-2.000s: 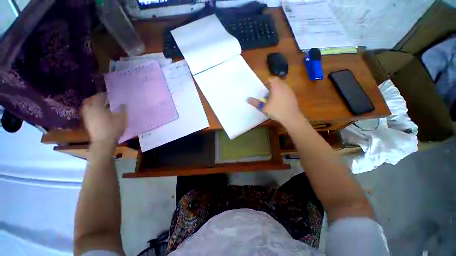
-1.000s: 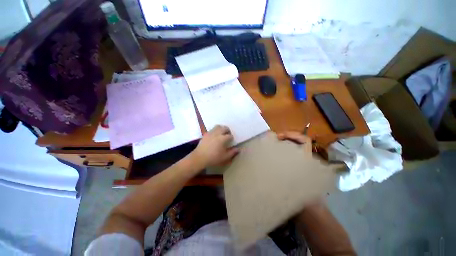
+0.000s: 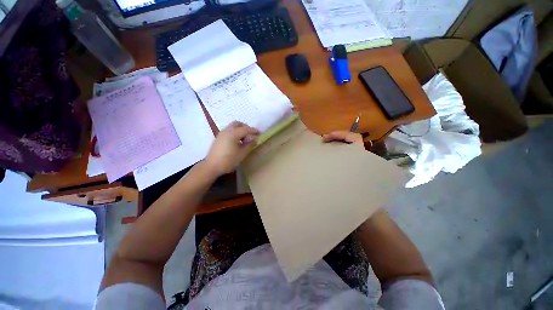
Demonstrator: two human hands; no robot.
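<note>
The form pad (image 3: 236, 100) lies on the desk with its upper sheets folded back and a printed grid sheet showing. A brown card sheet (image 3: 315, 194) extends from the pad's lower edge over my lap, with a yellow edge between them. My left hand (image 3: 231, 145) pinches the pad's lower sheets at the lower left corner. My right hand (image 3: 347, 140) holds the card's upper right edge, its palm hidden under the card. A pen (image 3: 355, 123) sticks up at my right fingers. A pink form copy (image 3: 133, 127) lies left of the pad on white sheets (image 3: 188, 121).
A keyboard (image 3: 267, 33), black mouse (image 3: 298, 68), blue stapler-like object (image 3: 340, 64) and phone (image 3: 386, 92) lie beyond and right of the pad. A clear bottle (image 3: 100, 42) stands back left. Printed documents (image 3: 348, 21) lie back right. A cardboard box (image 3: 467, 79) and white sheeting (image 3: 445, 127) are at right.
The brown card appeared after the earliest frame. My left hand moved from beside the pink copy to the pad. Since one second ago, a yellow edge has come into view beside the card.
</note>
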